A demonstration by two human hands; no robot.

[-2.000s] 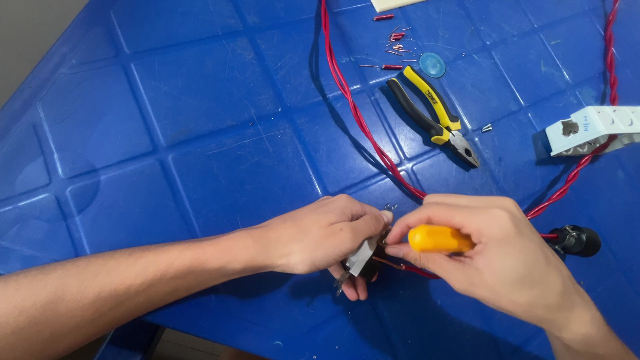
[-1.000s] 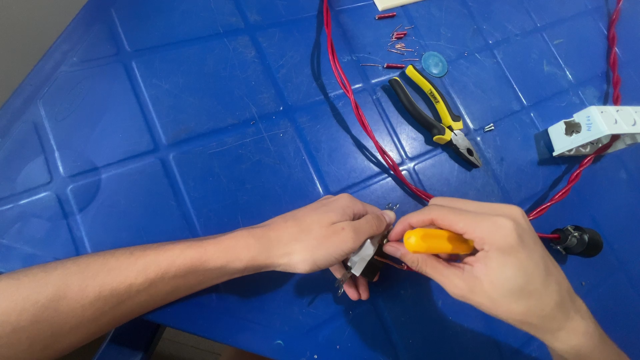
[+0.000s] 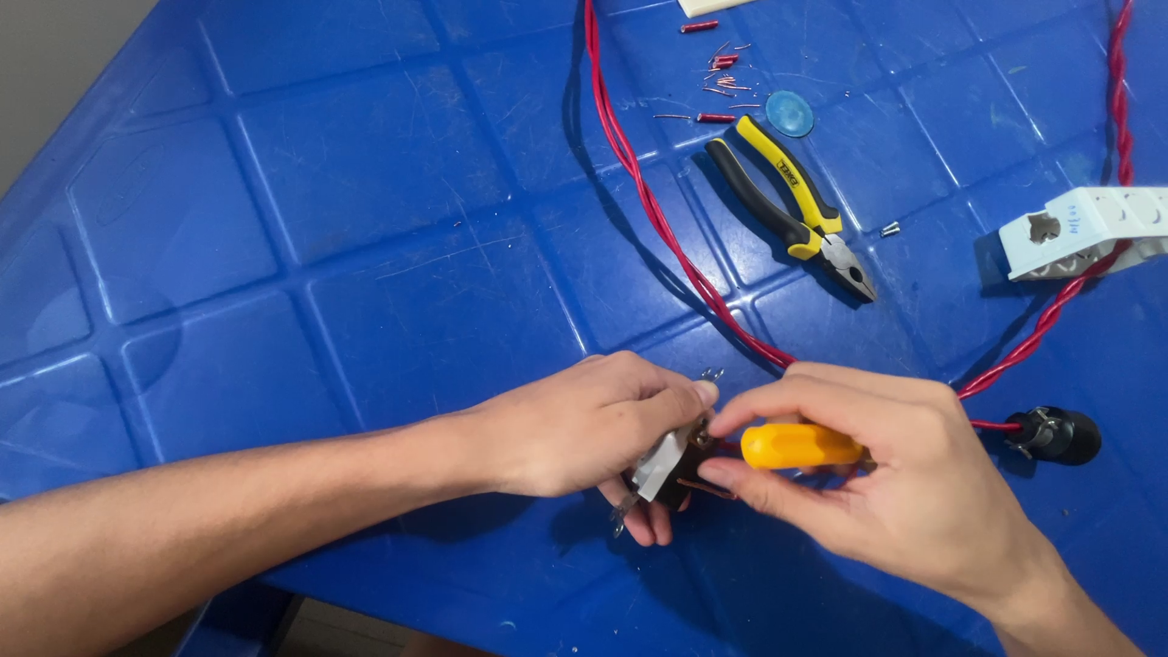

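Observation:
My left hand [image 3: 593, 429] grips a small white and black electrical fitting [image 3: 664, 464] with metal mounting tabs, its fingers partly under it. My right hand [image 3: 876, 465] has a yellow-handled tool [image 3: 798, 445], likely a screwdriver, between fingers and palm; its shaft is hidden. The right thumb and index fingertips are at the fitting's right side, beside a screw terminal. A bare copper wire end [image 3: 707, 489] runs along the fitting toward the right thumb. Red twisted cable [image 3: 671, 239] comes down from the top and passes behind the right hand.
Yellow-black combination pliers [image 3: 803, 210], a translucent blue disc [image 3: 789, 114], small screws [image 3: 890, 229] and red wire scraps [image 3: 716, 118] lie on the blue plastic table [image 3: 411, 201]. At right are a white socket housing [image 3: 1077, 228], more red cable [image 3: 1031, 338] and a black lamp holder [image 3: 1058, 435].

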